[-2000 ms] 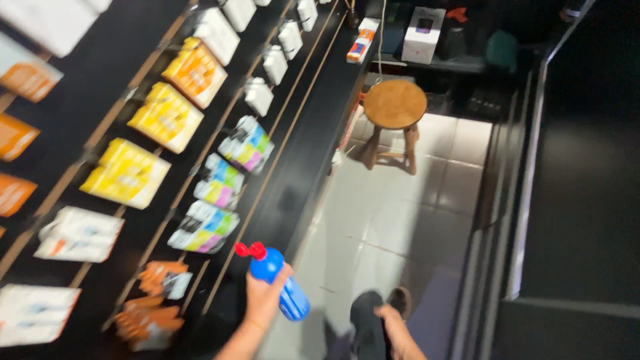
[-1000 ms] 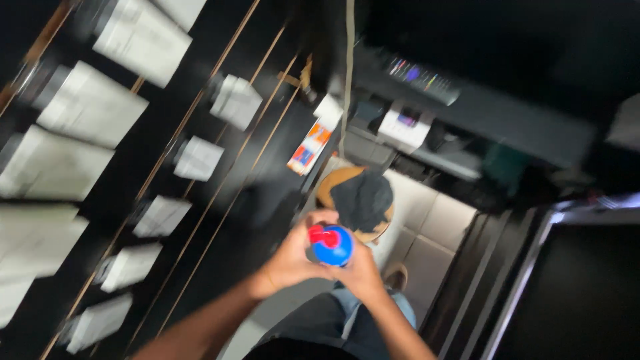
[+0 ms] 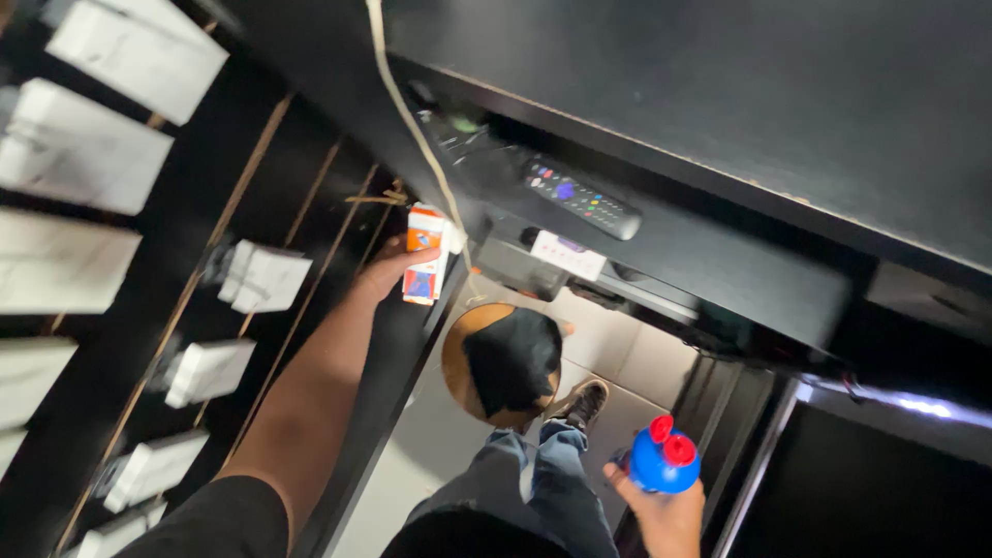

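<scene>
My left hand is stretched forward and grips a small orange and white carton beside the slatted wall. Low on the right, my right hand holds a blue plastic bottle with a red flip cap, its lid raised. A black cloth lies over most of the round wooden stool between the two hands. The bottle's lower part is hidden by the cap end and my fingers.
A remote control lies on a black shelf ahead, under a black counter. A pale cord hangs by the carton. White packages hang on the slatted wall at left. Pale tiles cover the floor.
My left hand has left the bottle, which both hands held a second ago, and has taken hold of the carton. My right hand has moved right with the bottle. The bottle's red lid now stands raised.
</scene>
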